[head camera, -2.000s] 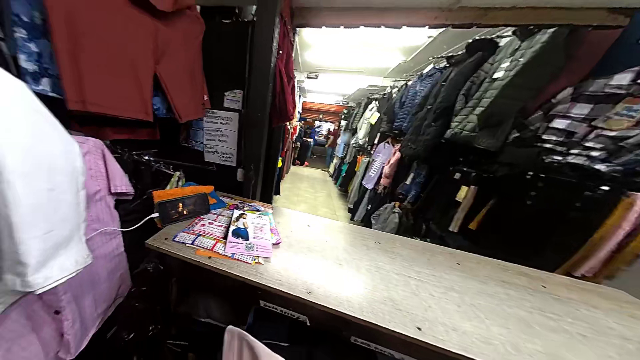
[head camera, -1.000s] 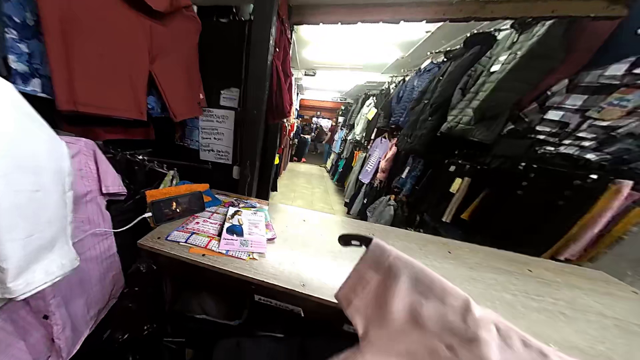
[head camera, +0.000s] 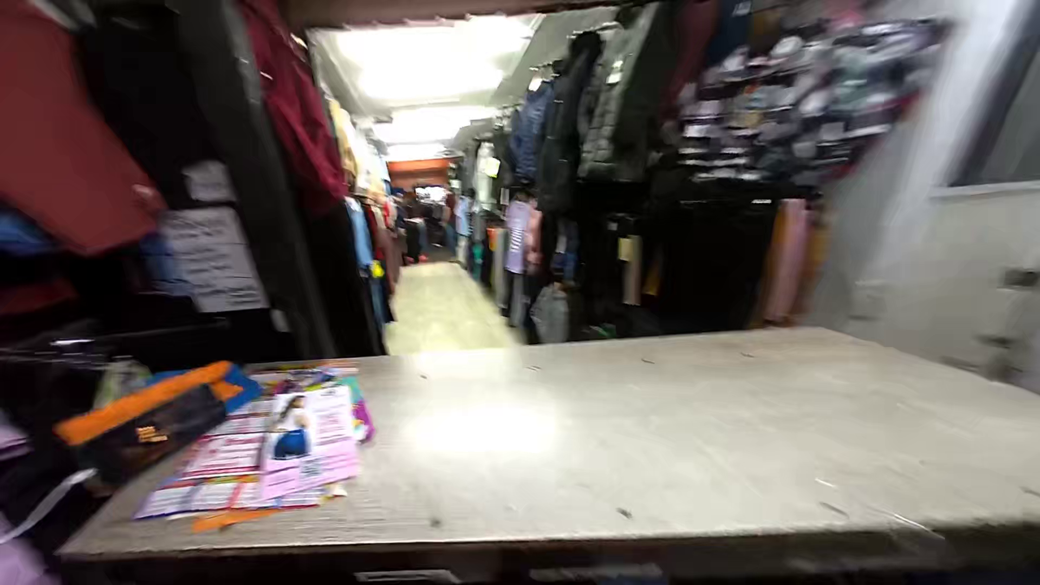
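Neither my left hand nor my right hand shows in the head view. Before me spans a pale wood-look counter (head camera: 650, 439). Printed flyers (head camera: 313, 439) lie in an overlapping pile on its left end. Beside them, at the far left corner, a dark phone-like device (head camera: 150, 435) leans, with an orange and blue item (head camera: 195, 390) behind it and a white cable (head camera: 53, 504) running off to the left. The picture is blurred, so small details cannot be told.
Past the counter runs an aisle (head camera: 447, 309) between racks of garments. Dark jackets (head camera: 569, 122) hang on the right, maroon clothing (head camera: 301, 114) on the left by a dark post (head camera: 252, 187). Handwritten paper (head camera: 213, 260) is fixed near the post. A pale wall (head camera: 918, 244) stands at the right.
A pink garment, seen over the counter's front edge one second ago, is out of view. The view has swung to the right, and the white and lilac shirts at the left have mostly left it.
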